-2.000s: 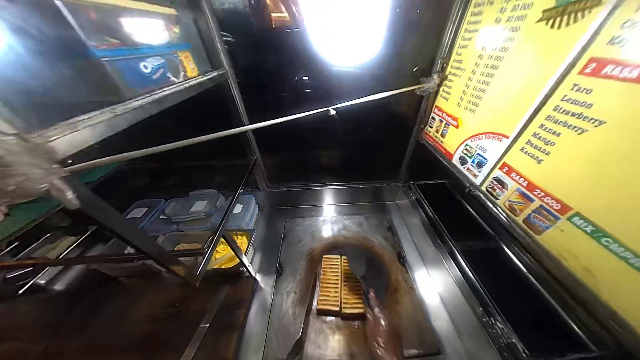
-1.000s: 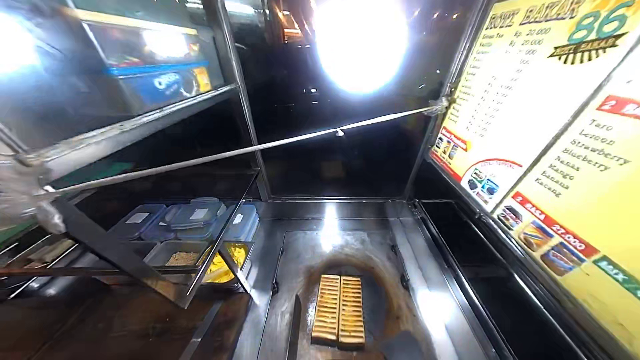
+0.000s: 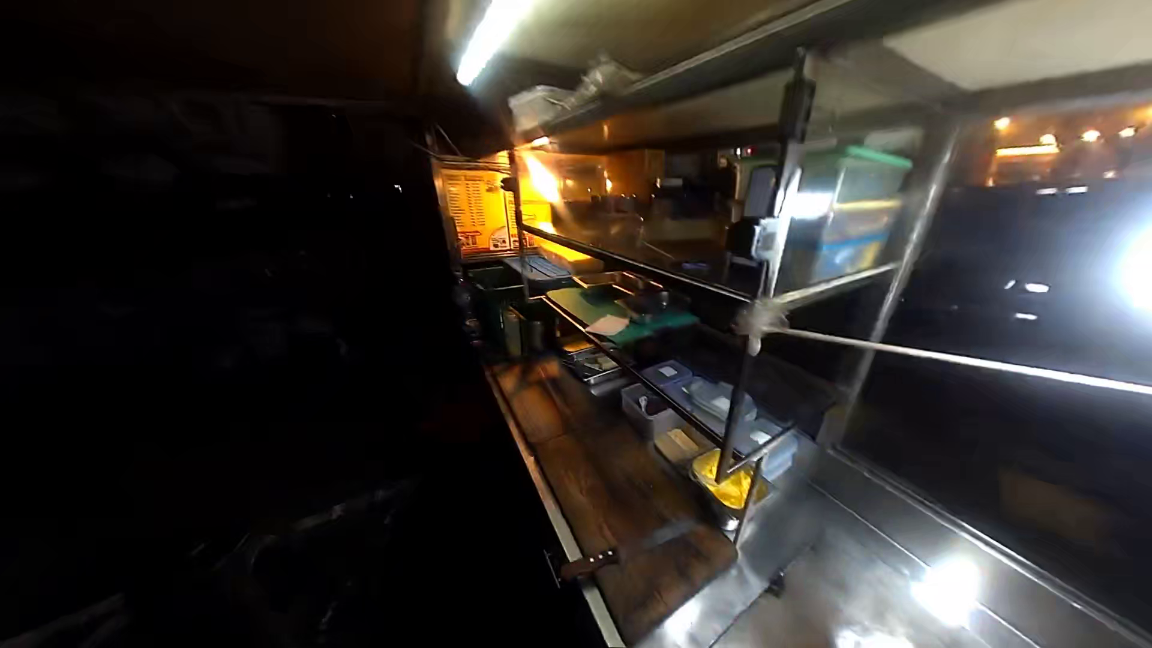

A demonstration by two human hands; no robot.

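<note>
Neither my left hand nor my right hand shows in the head view. A knife with a brown riveted handle (image 3: 589,565) lies across the front edge of a brown wooden counter (image 3: 576,468); its blade is blurred. Beyond the counter stands a container of yellow spread (image 3: 727,486). Beside it are a tray with pale contents (image 3: 679,445) and several lidded plastic containers (image 3: 711,396). Part of the steel griddle surface (image 3: 810,585) shows at the lower right; the toasted bread is out of view.
A metal shelf frame (image 3: 740,414) rises over the containers. A green board (image 3: 612,310) with a pale sheet lies on the shelf. A taut pale cord (image 3: 972,360) runs right from the post. A yellow menu board (image 3: 477,207) stands at the far end.
The view has swung far to the left, from the griddle to the wooden counter. A hand was at the toasted bread two seconds ago; hand and bread are now out of view.
</note>
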